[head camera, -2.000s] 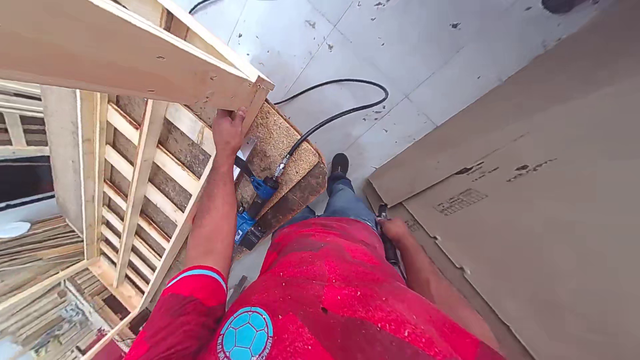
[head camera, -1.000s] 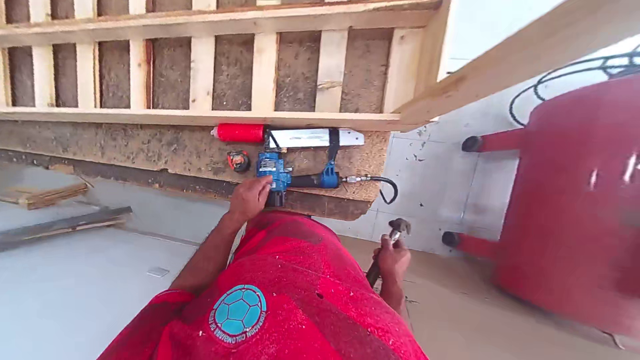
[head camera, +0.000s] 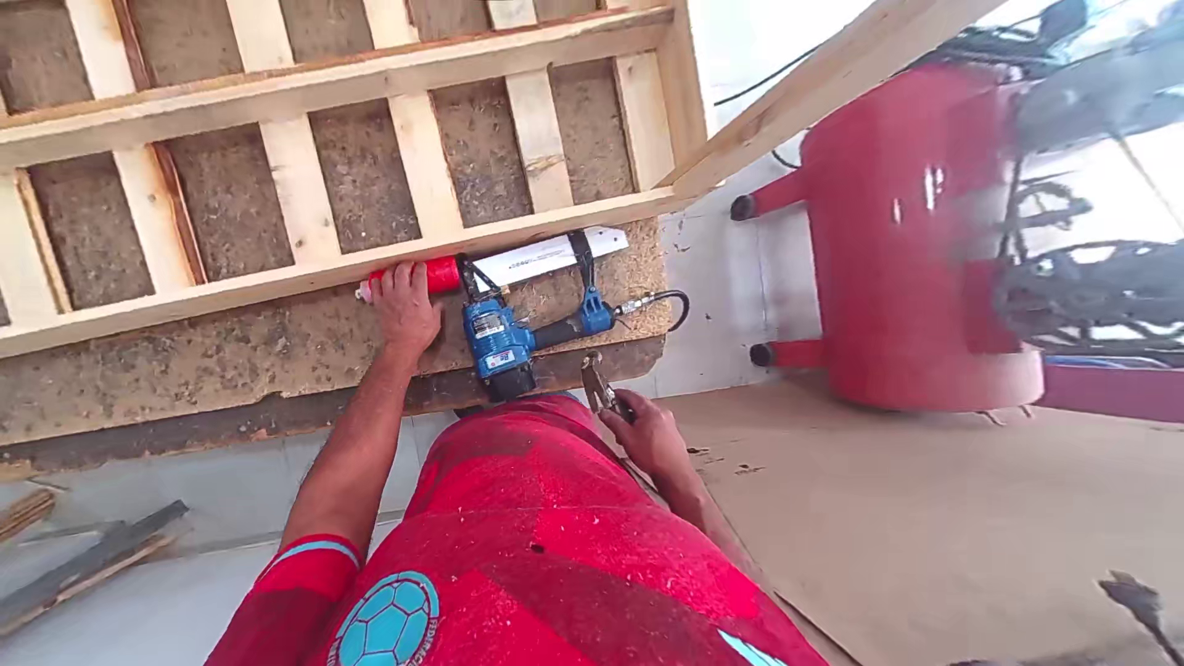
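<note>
My left hand (head camera: 407, 310) lies over a red bottle (head camera: 442, 275) with a pale tip, beside the slatted wooden frame (head camera: 324, 273). Just right of it a blue pneumatic nailer (head camera: 499, 338) lies on the particle-board bench top (head camera: 231, 347), its air hose (head camera: 684, 305) at the right end. A handsaw (head camera: 546, 259) with a pale blade lies between nailer and frame, partly hidden by the nailer. My right hand (head camera: 647, 435) grips a hammer (head camera: 599, 384), head up, near the bench's front edge.
A red metal tank (head camera: 906, 250) on short legs stands at the right, near dark coiled cables or wire. A long board (head camera: 823, 92) slants out from the frame's corner. A large brown sheet (head camera: 925, 499) lies at lower right. Wood scraps (head camera: 83, 564) lie at lower left.
My left hand has moved from the nailer to the red bottle; two seconds ago it was on the frame's corner. The orange-black round item beside the nailer no longer shows. The view has turned strongly.
</note>
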